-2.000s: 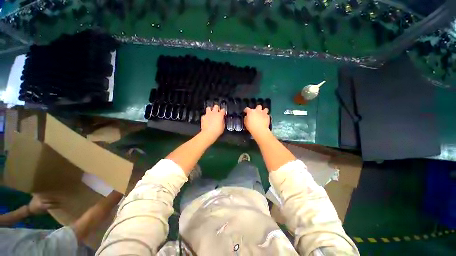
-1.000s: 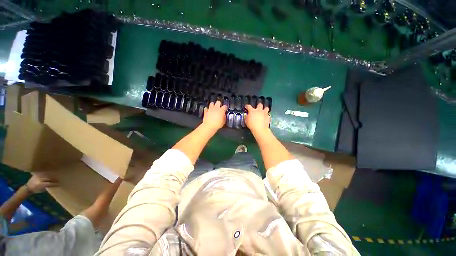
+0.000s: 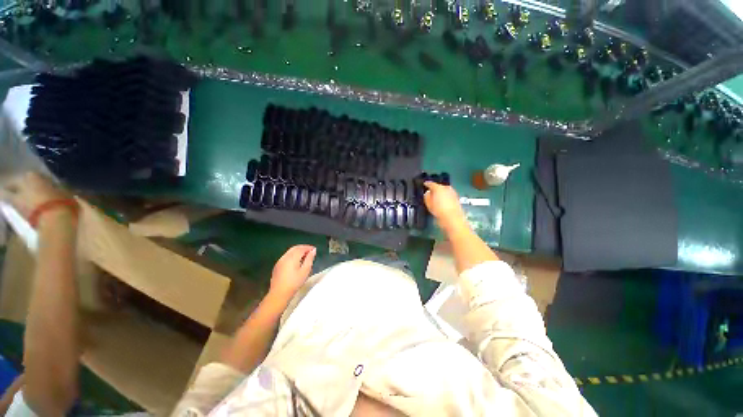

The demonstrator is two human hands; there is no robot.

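Observation:
Black oval housings [image 3: 379, 204] lie side by side in rows on a black sheet [image 3: 326, 229] on the green bench in front of me. My right hand [image 3: 444, 204] is at the right end of the front rows, its fingertips touching the last housings there; I cannot tell whether it grips one. My left hand [image 3: 293, 269] is off the rows, in front of my body below the bench edge, its fingers curled together with nothing seen in them.
A squeeze bottle [image 3: 497, 174] and a white strip [image 3: 474, 201] lie right of the rows. Dark sheets [image 3: 617, 212] are stacked further right. More housings [image 3: 106, 122] are piled at left. A coworker's arm [image 3: 54, 301] reaches over an open carton [image 3: 155, 273]. A hanging line runs behind.
My left hand has left the rows and drawn back toward my body. My right hand has moved slightly right to the row end. The coworker's arm has risen to the bench's left end.

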